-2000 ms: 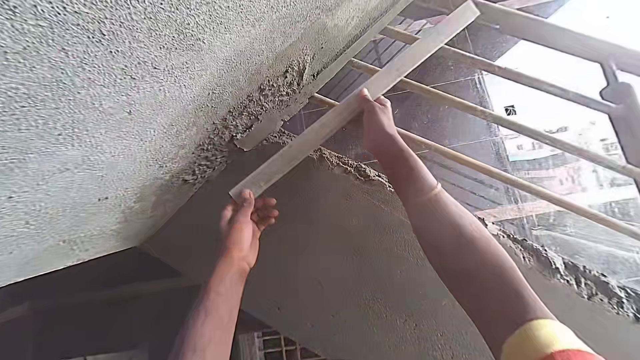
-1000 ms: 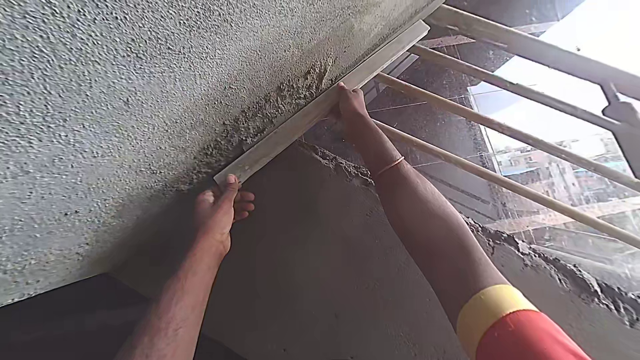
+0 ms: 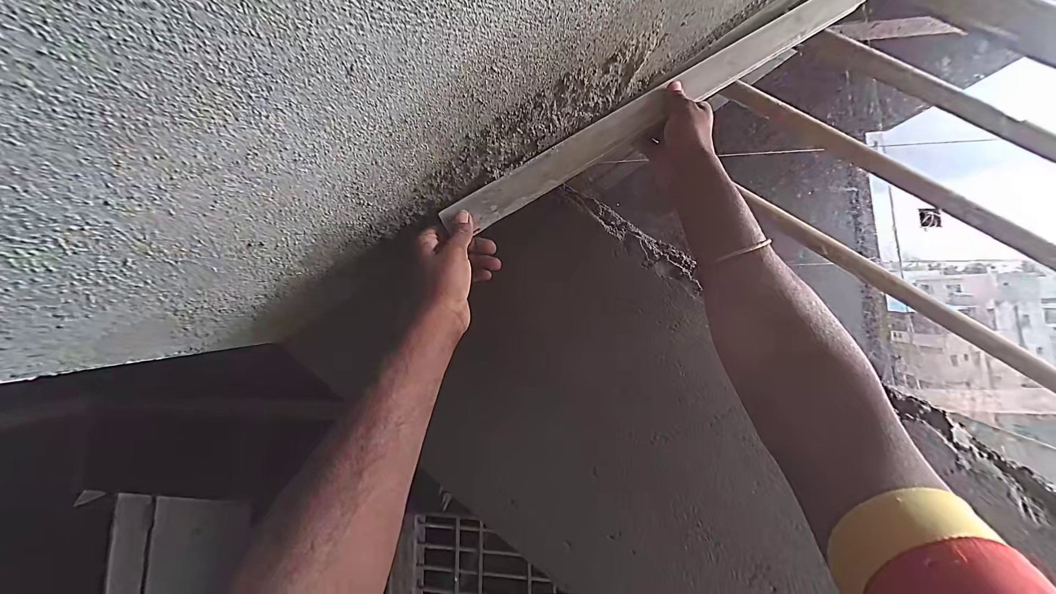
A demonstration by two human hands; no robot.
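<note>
A long, straight bar (image 3: pixel 569 157), like a plasterer's straightedge, runs diagonally along the lower edge of the rough-plastered sloping surface (image 3: pixel 206 165). My left hand (image 3: pixel 452 264) grips its lower end, thumb on the face and fingers behind. Further up, my right hand (image 3: pixel 686 124) holds the bar from below, thumb on its face; its other fingers are partly hidden. Lumpy wet-looking mortar (image 3: pixel 569 99) lies along the upper side of the bar. Beneath it is a darker, smoother plastered wall (image 3: pixel 577 355).
Several poles (image 3: pixel 899 169) slant across the opening at the right, with buildings (image 3: pixel 973 313) beyond. A thin line crosses behind my right hand. A ragged mortar edge (image 3: pixel 982 454) runs down the right side. A metal grille (image 3: pixel 478 557) shows at the bottom.
Two seconds ago the bar hung clear of the corner at its lower part; it has moved up against the mortared edge, with both hands still holding it.
</note>
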